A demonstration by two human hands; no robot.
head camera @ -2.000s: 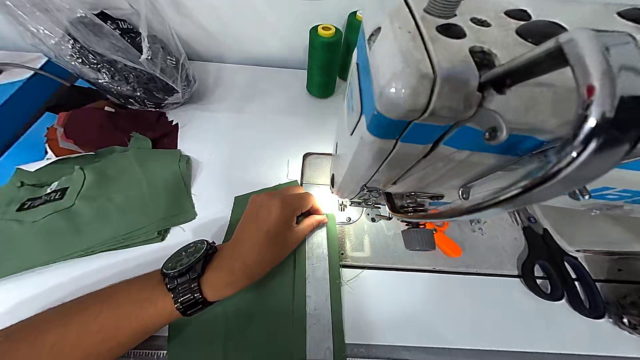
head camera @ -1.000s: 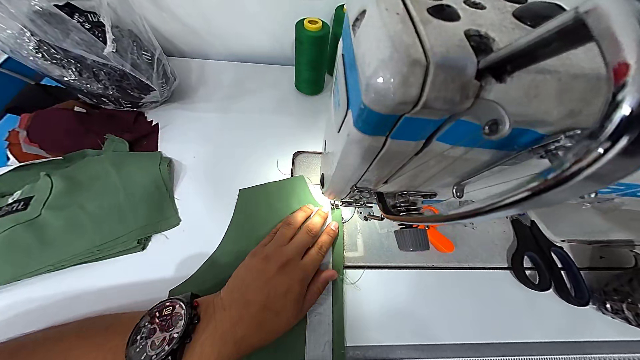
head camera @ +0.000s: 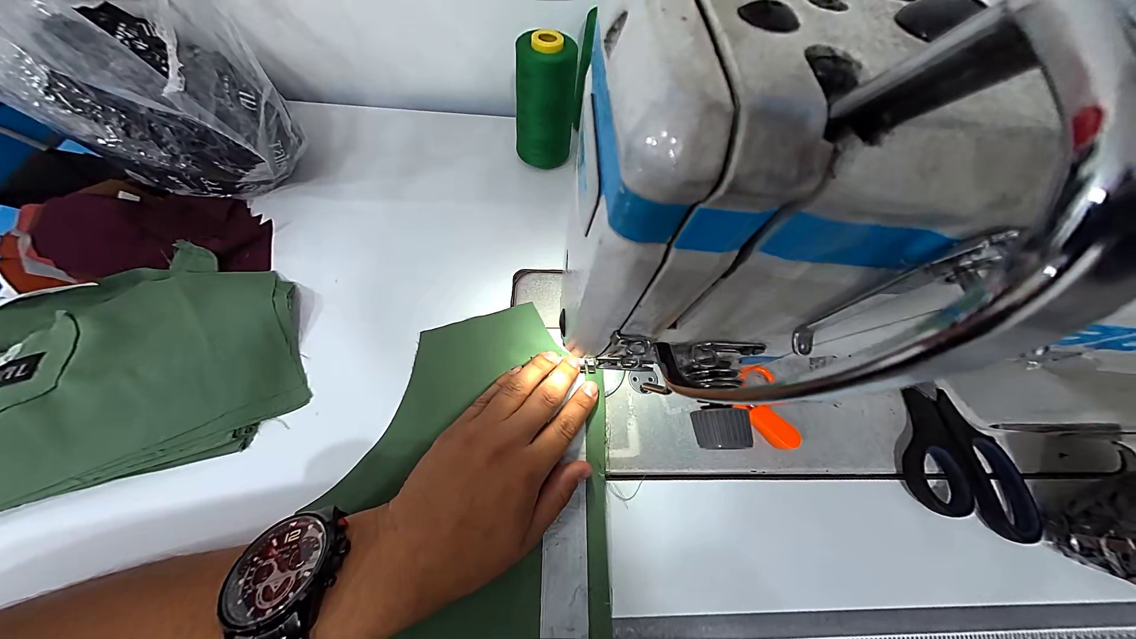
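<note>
My left hand (head camera: pixel 497 461), with a black watch (head camera: pixel 280 572) on the wrist, lies flat, palm down, on a green fabric panel (head camera: pixel 470 355). Its fingertips touch the cloth right beside the lit presser foot (head camera: pixel 590 364) of a grey and blue sewing machine (head camera: pixel 674 169). A narrow green strip (head camera: pixel 597 532) runs from the foot toward the bottom edge, along the right side of a pale metallic-looking band (head camera: pixel 564 568). The needle itself is hard to make out. My right hand is not in view.
Folded green garment pieces (head camera: pixel 177 355) lie at left, with maroon cloth (head camera: pixel 151 229) and a plastic bag (head camera: pixel 169 98) behind. A green thread cone (head camera: pixel 546 102) stands at the back. Right of the foot are an orange-handled tool (head camera: pixel 774 426), a grey knob (head camera: pixel 721 428) and black scissors (head camera: pixel 963 470).
My left hand has gone from bunched fingers on the cloth to lying flat with fingers extended. The green panel's top edge shows more fully beside the foot.
</note>
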